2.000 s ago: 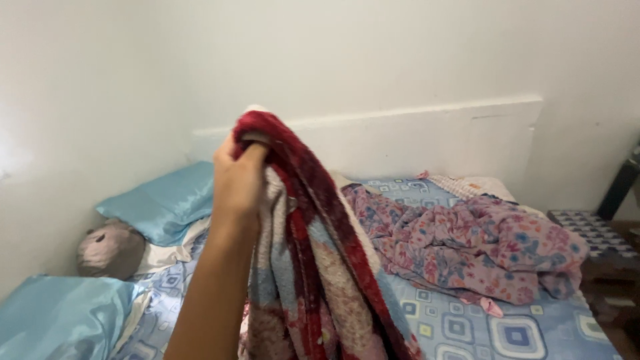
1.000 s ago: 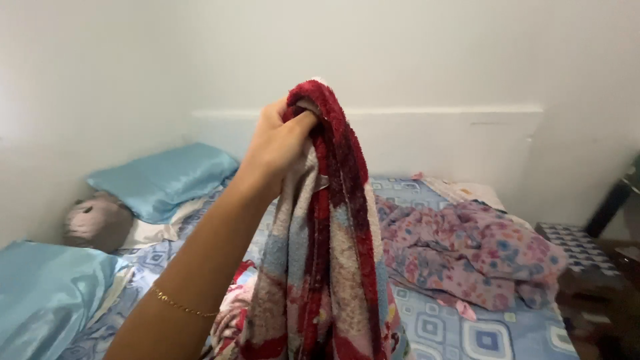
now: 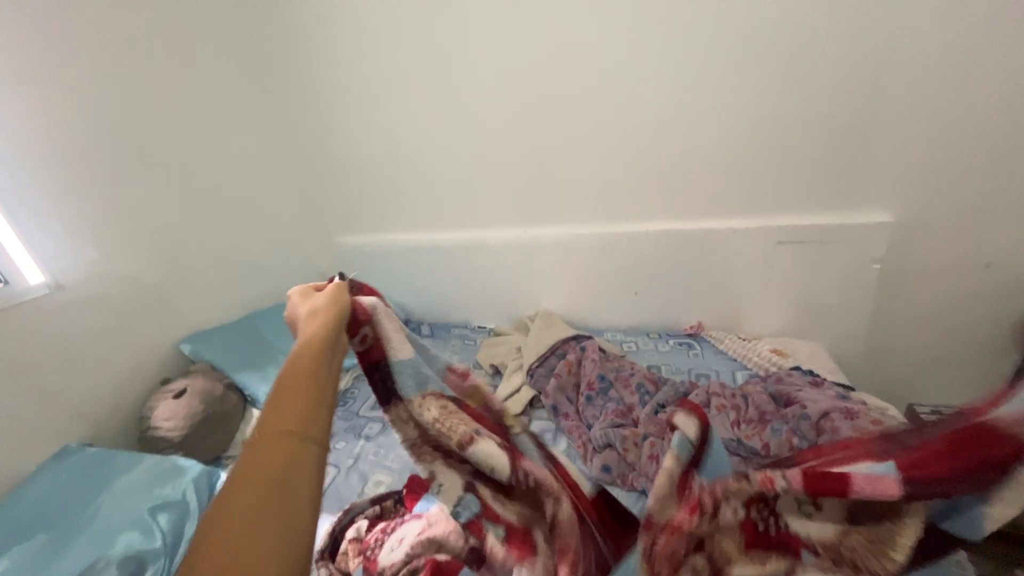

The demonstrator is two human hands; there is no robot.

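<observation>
My left hand (image 3: 318, 308) is raised left of centre, its fingers closed on an edge of a red, white and blue patterned fleece blanket (image 3: 460, 436). From there the blanket sags across the lower middle, over the bed. Its other side stretches, blurred by motion, up to the right edge of the view. What holds it there is out of frame, and my right hand does not show. Below my left forearm, more of the blanket lies bunched near the bottom edge.
On the blue patterned bedsheet (image 3: 360, 452) lie a crumpled pink floral blanket (image 3: 596, 400) and a beige cloth (image 3: 516, 360). Blue satin pillows (image 3: 104, 512) and a grey-pink plush toy (image 3: 192, 412) are at the left. A white headboard (image 3: 608, 272) stands against the wall.
My left hand has moved left with the blanket's edge. The blanket hung gathered from that hand before; now it is spread wide toward the right. The beige cloth behind it has come into sight.
</observation>
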